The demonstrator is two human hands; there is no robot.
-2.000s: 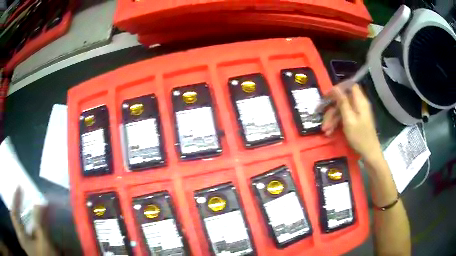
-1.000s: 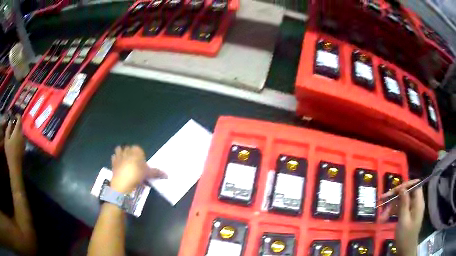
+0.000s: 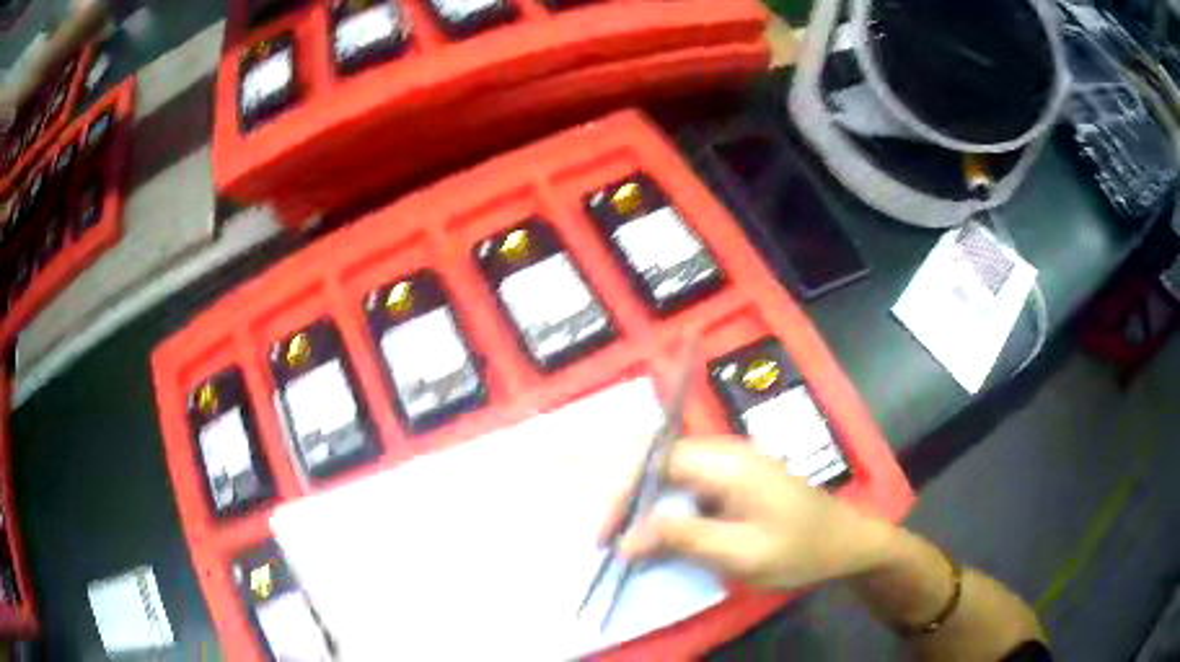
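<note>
A large white sheet (image 3: 453, 517) lies over the front row of the red foam tray (image 3: 518, 391) and hides most of that row. My right hand (image 3: 725, 517) holds dark tweezers (image 3: 641, 498) like a pen, tips pointing down at the sheet. Black phone units with gold discs and white labels, such as this unit (image 3: 544, 291), fill the back row. Another unit (image 3: 783, 414) shows at the front right, and one shows partly at the front left. My left hand is not in view.
Stacked red trays (image 3: 518, 78) with units stand behind. A dark phone-like slab (image 3: 789, 213) lies right of the tray, near a white fan (image 3: 822, 117) and printed paper (image 3: 968, 304). A small white piece (image 3: 130, 613) lies at left.
The view has swung right. The white sheet from the bench at left now lies over the tray's front row. My right hand has moved from the back row to the sheet. My left hand has left the view.
</note>
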